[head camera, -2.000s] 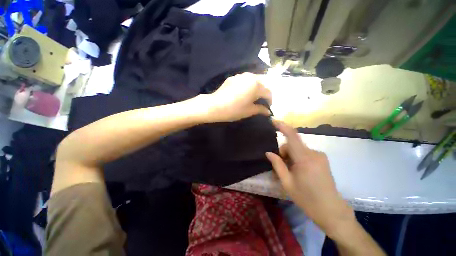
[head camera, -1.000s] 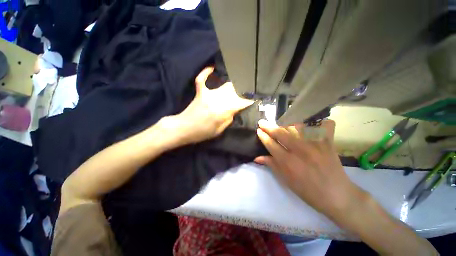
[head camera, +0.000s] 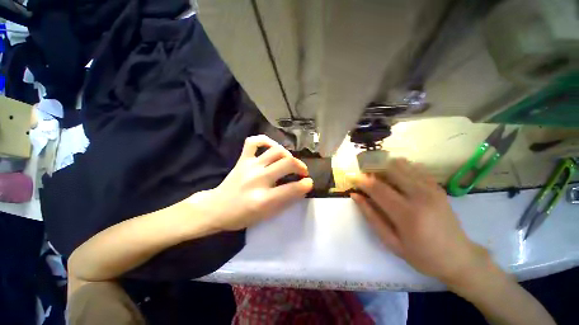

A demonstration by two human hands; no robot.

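Observation:
The black fabric garment piece (head camera: 159, 139) covers the left of the table and runs under the sewing machine head (head camera: 330, 57). A narrow part of it (head camera: 319, 174) lies just in front of the lit presser foot (head camera: 311, 136). My left hand (head camera: 260, 184) rests on the cloth left of the needle area, its fingers curled on the fabric. My right hand (head camera: 412, 216) is right of the narrow part, its fingertips at or near the cloth's right edge. Whether they touch it is unclear. The needle tip is not clear.
Green thread snips (head camera: 477, 166) lie on the machine bed right of the needle, with yellow-green snips (head camera: 547, 197) farther right. At left are a cream box (head camera: 14, 127), a pink spool (head camera: 16, 187) and white scraps (head camera: 73, 149). The white table's ruler-marked edge (head camera: 305, 280) is in front.
The cloth under my hands has shifted back and left, baring white table in front. My left hand has moved lower with its fingers curled. My right hand has moved slightly right, off the cloth's middle.

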